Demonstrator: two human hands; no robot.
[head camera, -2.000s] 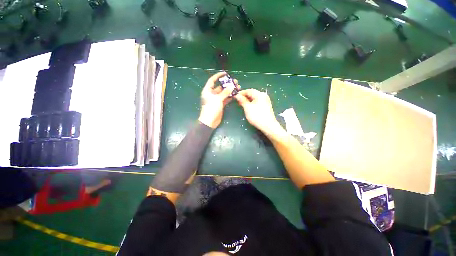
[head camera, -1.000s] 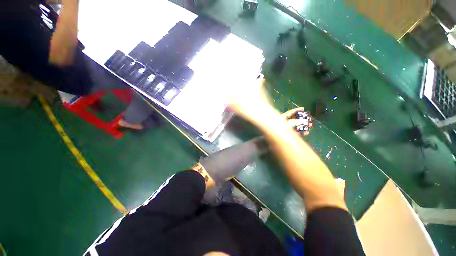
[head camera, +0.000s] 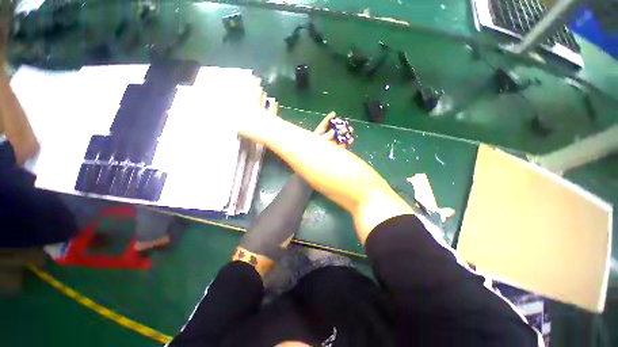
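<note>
My left hand (head camera: 326, 127) holds a small speckled circuit board assembly (head camera: 341, 131) above the green bench. My right arm crosses over my left forearm. My right hand (head camera: 253, 123) is over the right side of the stacked white sheets (head camera: 210, 146); it is washed out by glare, so its fingers and anything in them cannot be made out. Black plastic housings (head camera: 135, 129) stand in rows on the sheets, left of my right hand.
Black corded units (head camera: 427, 99) lie scattered on the far green strip. A tan board (head camera: 535, 227) lies at right, with a white scrap (head camera: 428, 195) beside it. A perforated tray (head camera: 528, 27) is at far upper right. Another person's arm (head camera: 19, 125) is at left, above a red stool (head camera: 101, 240).
My right hand has left the circuit board and moved left over the white sheets. My left hand still holds the board. The view has tilted and swung back, and another person has come into view at left.
</note>
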